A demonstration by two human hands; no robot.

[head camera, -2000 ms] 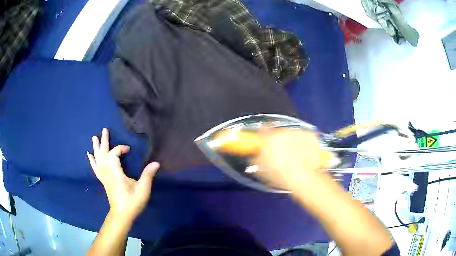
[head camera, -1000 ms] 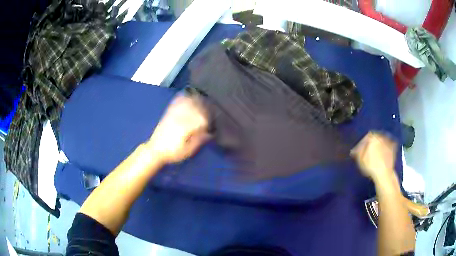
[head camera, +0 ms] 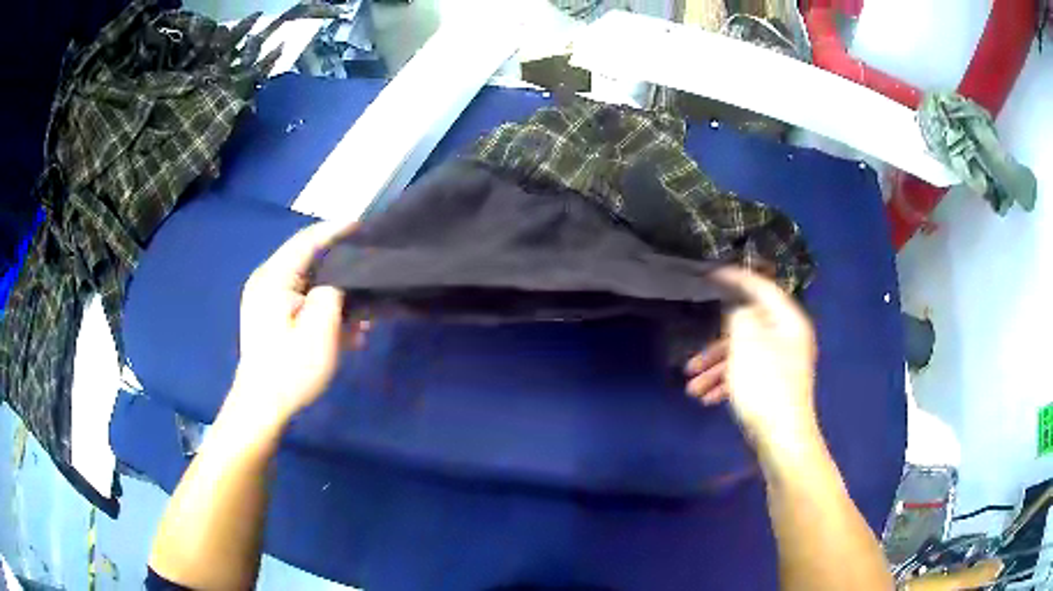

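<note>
The plain dark grey-purple lining (head camera: 520, 237) is stretched between my two hands, its near edge lifted and open over the blue board. My left hand (head camera: 289, 318) grips its left end, thumb on top. My right hand (head camera: 762, 352) holds its right end, slightly blurred, some fingers under the cloth. The joined plaid part of the garment (head camera: 600, 133) lies bunched behind the lining on the blue table. The steam iron (head camera: 958, 575) shows only in part at the lower right edge, away from both hands.
The blue padded board (head camera: 208, 300) lies under and left of the garment. A pile of plaid garments (head camera: 127, 150) hangs at the left. White bars (head camera: 751, 87) cross the far side. A grey-green rag (head camera: 976, 150) hangs by a red pipe (head camera: 1005, 46) at upper right.
My right hand let go of the iron and moved to the lining. Both hands now hold the lining, which was flat and is now lifted and folded back from the near side.
</note>
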